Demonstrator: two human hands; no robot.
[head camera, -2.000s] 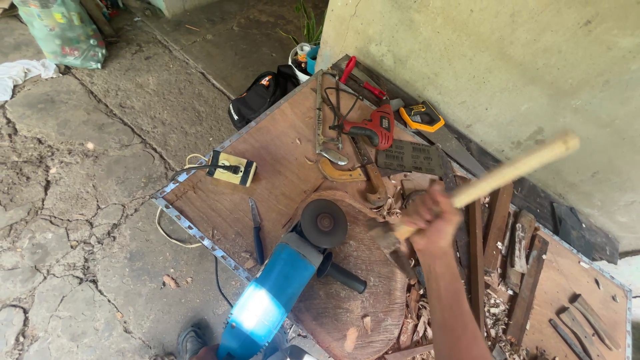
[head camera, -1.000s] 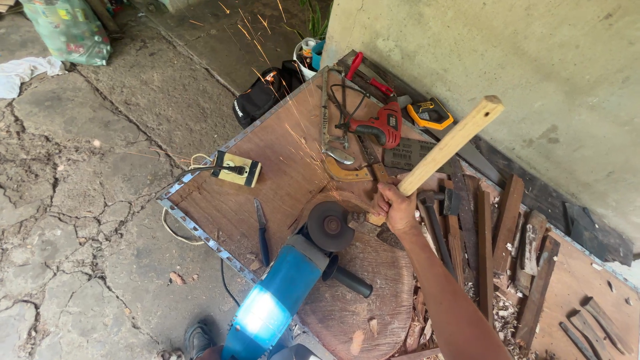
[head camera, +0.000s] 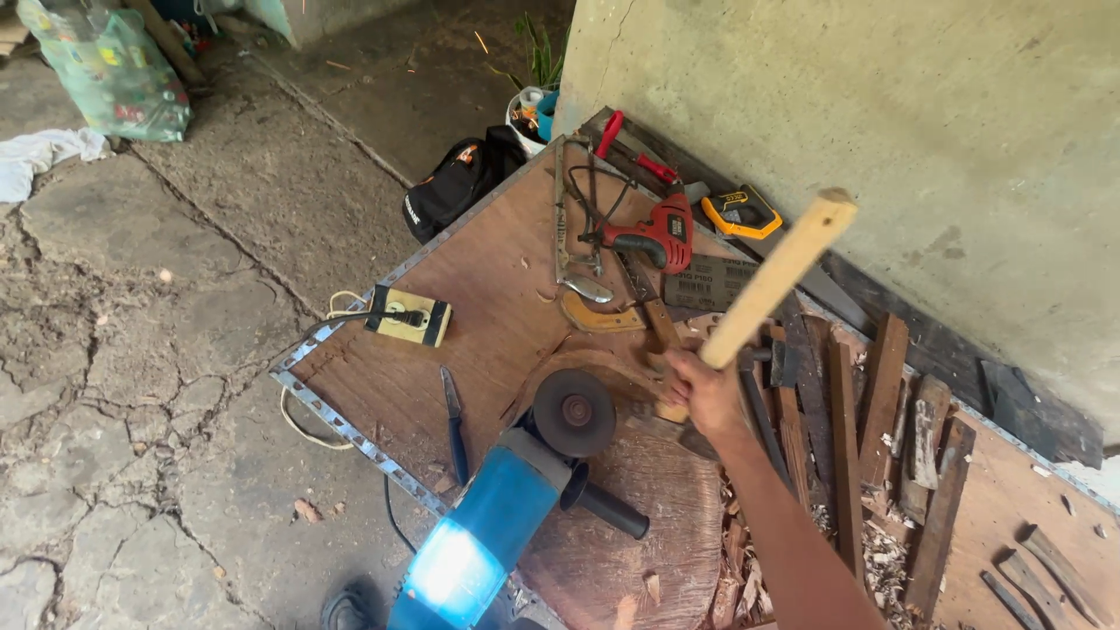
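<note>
My right hand (head camera: 704, 394) is closed around the lower part of a pale wooden handle (head camera: 779, 280), which slants up to the right. A dark metal tool head (head camera: 669, 430) shows below the hand, partly hidden; its exact kind cannot be told. Just left of it is the disc (head camera: 575, 413) of a blue angle grinder (head camera: 494, 516), with a black side handle (head camera: 612, 510) pointing right. The grinder is above a round wood slab (head camera: 647, 525). My left hand is out of view, and what it holds cannot be seen.
A knife (head camera: 455, 424) and a power outlet box (head camera: 409, 317) lie left on the metal-edged board. Behind are a red drill (head camera: 661, 234), a hacksaw (head camera: 560, 210) and a yellow-handled saw (head camera: 741, 212). Wood strips (head camera: 844, 455), shavings and a hammer (head camera: 777, 357) lie right. Cracked concrete surrounds the board's left side.
The handled tool in my right hand has swung from low and slanted to steeper, its head now beside the disc. Sparks flew thickly a second ago; now only a few show.
</note>
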